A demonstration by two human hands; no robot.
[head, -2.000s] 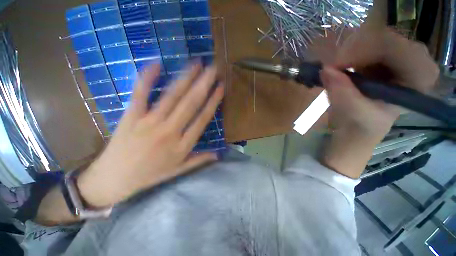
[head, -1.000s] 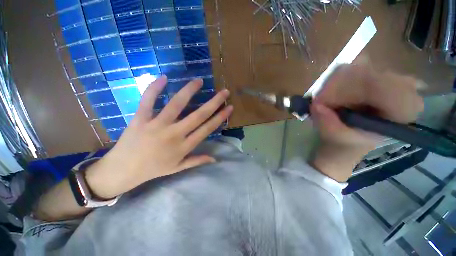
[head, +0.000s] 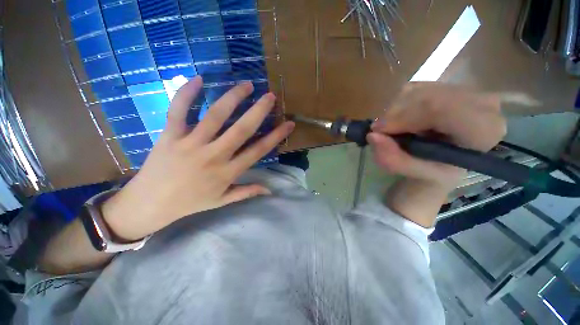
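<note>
The blue solar cell matrix, divided by pale ribbon lines, lies on the brown board. A thin bus ribbon runs along its right side and another along its left. My left hand is spread flat over the lower cells, fingers apart, fingertips near the right edge. My right hand grips the soldering iron like a pen. The iron's metal tip is at the right bus ribbon, beside my left little finger; exact contact cannot be told.
A spare white strip lies on the board above my right hand. A short ribbon pile is at the top. A long ribbon bundle lies at far left. Dark tools are at upper right; metal racks at lower right.
My right hand and the iron have moved left, bringing the tip to the right bus ribbon. The matrix and ribbon piles sit higher in view. My left hand has gone from blurred to sharp over the cells.
</note>
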